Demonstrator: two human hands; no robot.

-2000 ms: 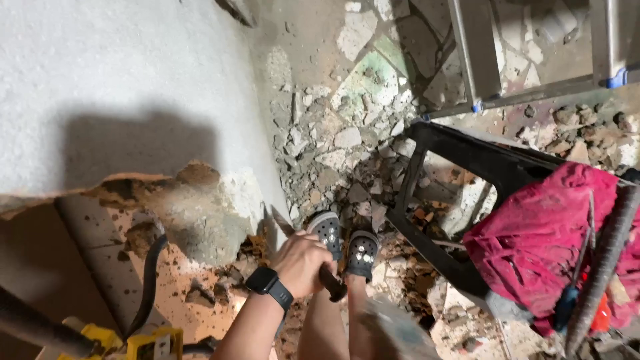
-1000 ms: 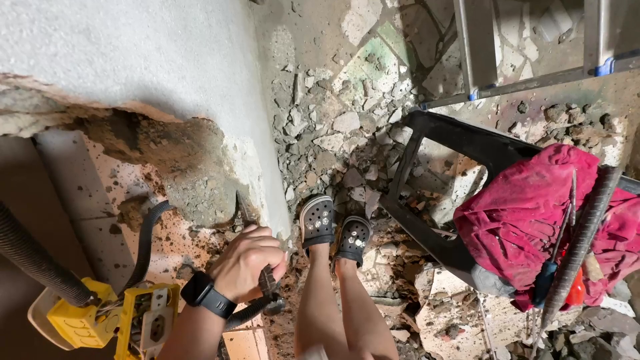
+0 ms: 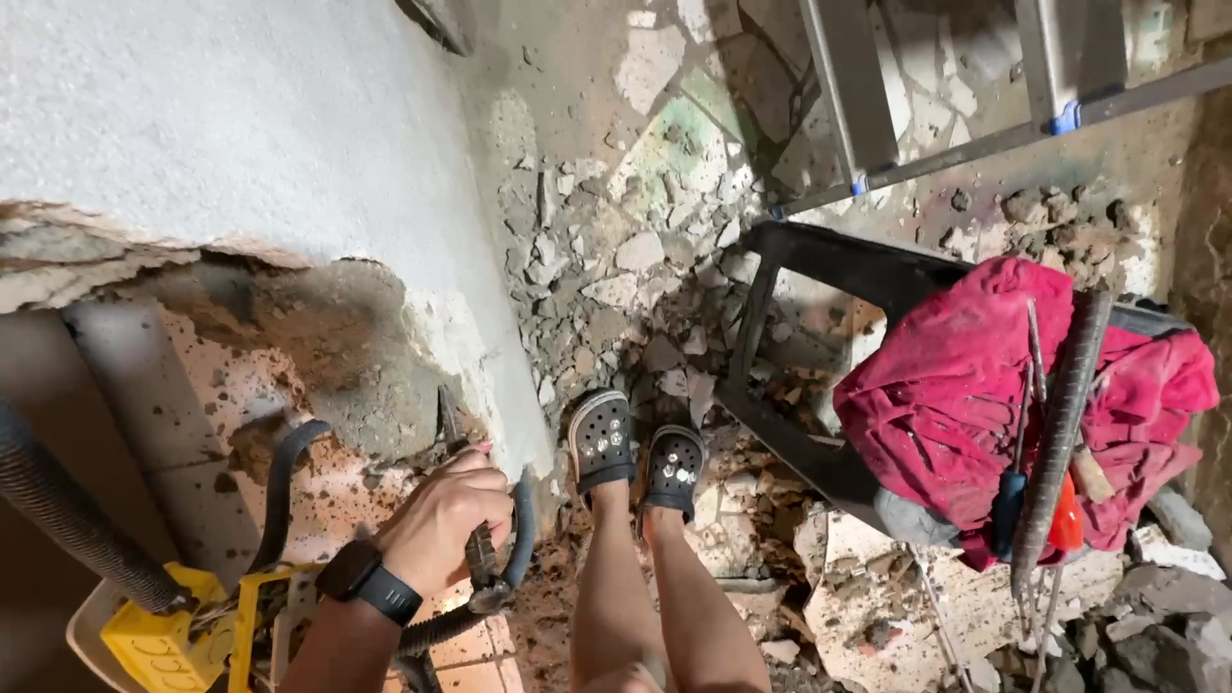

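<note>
My left hand [image 3: 457, 515], with a dark watch on its wrist, grips a dirty metal chisel [image 3: 479, 558] around its shaft. The chisel's narrow tip [image 3: 449, 414] points up toward the rough broken edge of the wall [image 3: 366, 385], beside the white plaster. Its blunt head sticks out below the fist, near a dark corrugated conduit. Whether the tip touches the wall is hard to tell. My right hand is not in view.
Yellow electrical boxes [image 3: 168, 626] with conduits lie lower left. Rubble [image 3: 626, 279] covers the floor around my clogs [image 3: 602, 438]. At right, a black stool [image 3: 837, 255] bears a magenta cloth [image 3: 943, 385] and a ribbed steel bar [image 3: 1068, 414]. A ladder [image 3: 847, 87] is upper right.
The view has shifted, showing more of the broken wall and yellow boxes. My left hand keeps its grip on the chisel. A pale blur near my legs two seconds ago is gone.
</note>
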